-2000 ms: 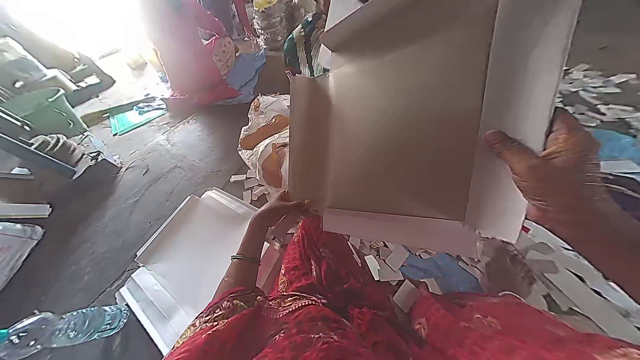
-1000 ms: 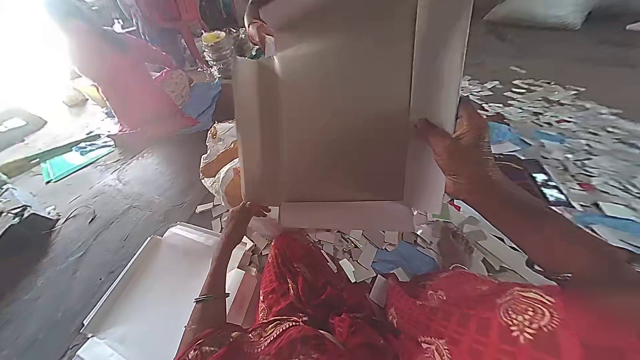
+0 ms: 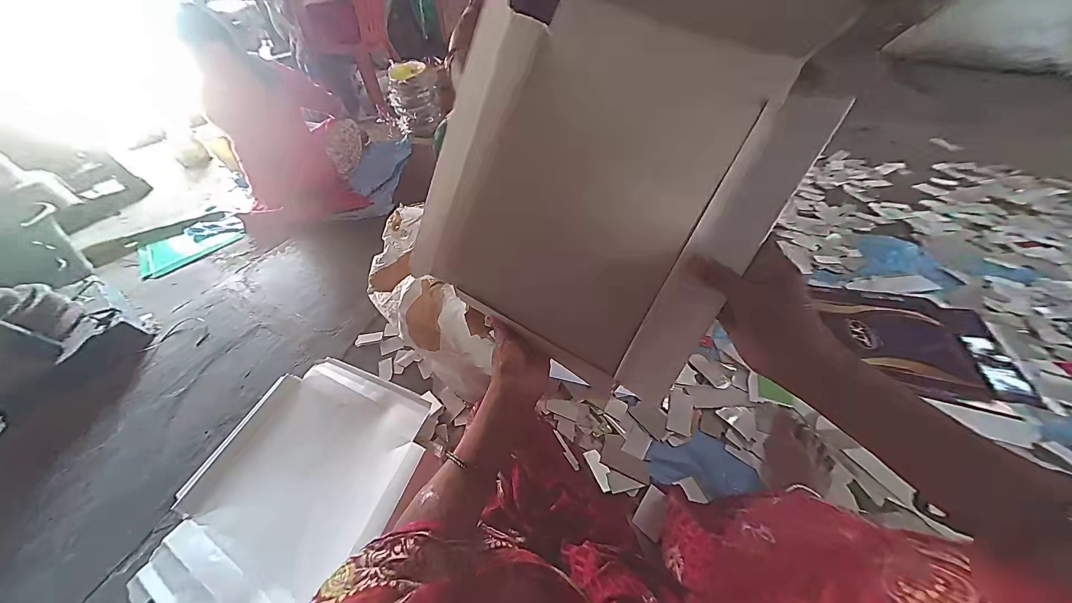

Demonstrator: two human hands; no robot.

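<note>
A large die-cut cardboard sheet [image 3: 603, 193] with folded side flaps is held up, tilted, before me. My left hand [image 3: 517, 360] grips its lower edge near the left corner, the fingers partly hidden by the board. My right hand [image 3: 754, 301] holds the right flap, its thumb on the near face and its other fingers behind. On the floor at lower left, beside my left forearm, lie white cardboard blanks [image 3: 293, 494] with flaps, apparently stacked. My red patterned garment covers my lap below the held sheet.
Cardboard offcuts [image 3: 904, 201] are strewn over the floor at right and around my lap. A dark printed panel [image 3: 913, 343] lies at right. A torn white and brown bag [image 3: 444, 327] stands behind my left hand. A person [image 3: 276, 134] in red sits at back left, near a green folder-like item [image 3: 188, 251].
The cardboard sheet, upright one second ago, is now tilted, its top leaning right. My left hand has moved from its lower left corner onto its bottom edge. The view has shifted.
</note>
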